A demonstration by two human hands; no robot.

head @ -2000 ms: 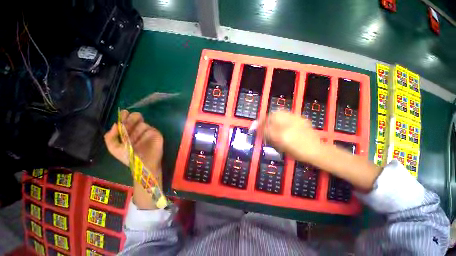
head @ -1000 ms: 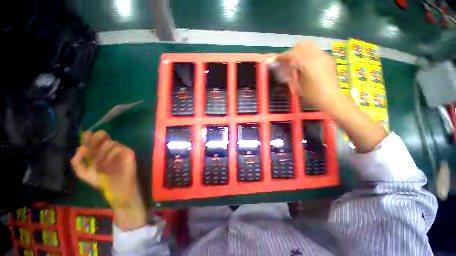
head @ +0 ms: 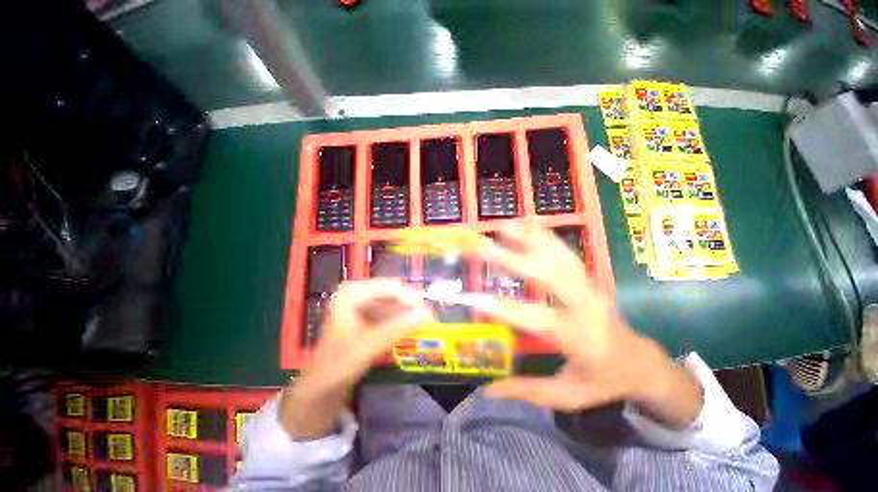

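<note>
My left hand (head: 361,327) is closed on a small yellow label sheet (head: 454,354) with coloured icon squares, over the front edge of the tray. My right hand (head: 587,336) is at the sheet's other end, blurred, with its fingers spread; whether it touches the sheet cannot be told. The red-orange tray (head: 292,288) lies below and holds two rows of keypad phones. The back-row phones (head: 441,183) show dark screens. The front row is partly hidden by my hands and a blurred yellow band.
A pile of yellow label sheets (head: 685,183) lies right of the tray, with a white slip (head: 608,163) on its left side. Black equipment (head: 106,211) stands at left. Red trays of labelled phones (head: 144,437) are at lower left. A grey box (head: 836,144) with cables is at right.
My right hand has left the tray's back row and come down to the front centre. My left hand has moved right with the label sheet, over the tray's front edge. The view has shifted.
</note>
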